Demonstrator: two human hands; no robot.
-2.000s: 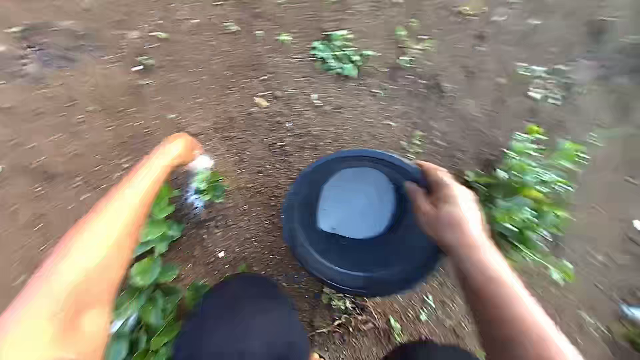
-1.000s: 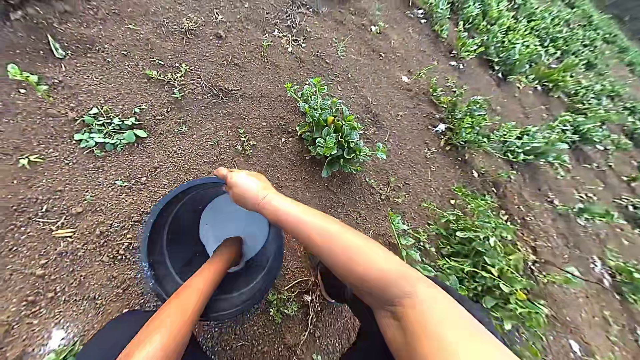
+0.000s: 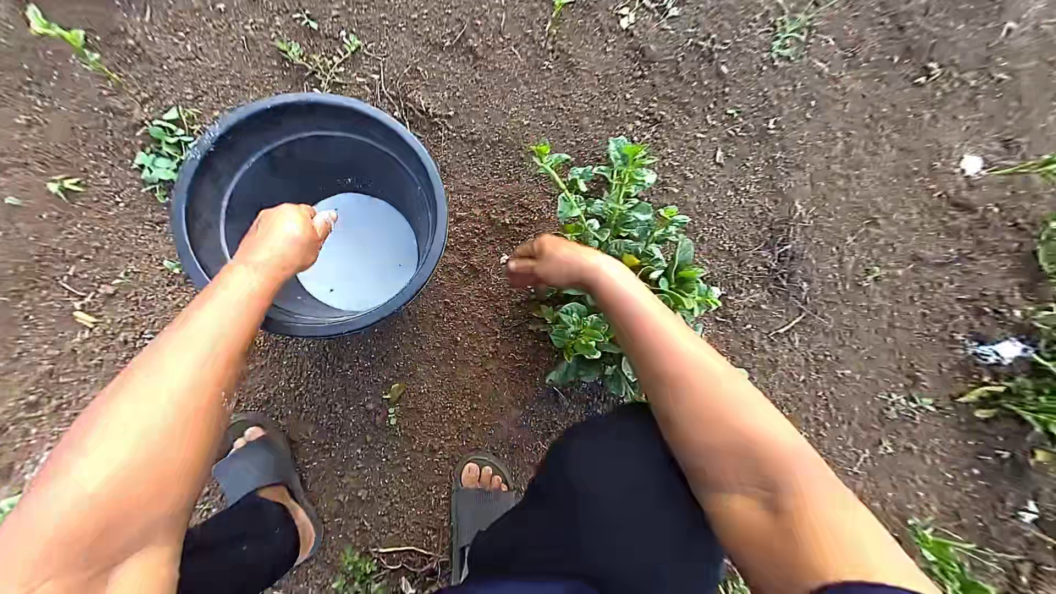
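A round black plastic tub (image 3: 309,115) stands on the soil at the upper left, with a whitish liquid (image 3: 363,256) in its bottom. My left hand (image 3: 285,238) is over the inside of the tub, fingers curled beside the liquid; its fingertips look whitish, and whether it holds anything is not clear. To the right of the tub, my right hand (image 3: 551,262) is at the left side of a leafy green plant (image 3: 635,223). Its fingers are bent, partly blurred, and I cannot tell if something is between them.
My feet in dark sandals (image 3: 262,470) are on the brown soil below the tub. Small weeds (image 3: 165,153) grow left of the tub. At the right edge lie a white clump (image 3: 1002,351) and more green leaves (image 3: 1023,396).
My right hand has left the tub's rim and is now by the leafy plant. My left hand has come up from the liquid. The view has shifted.
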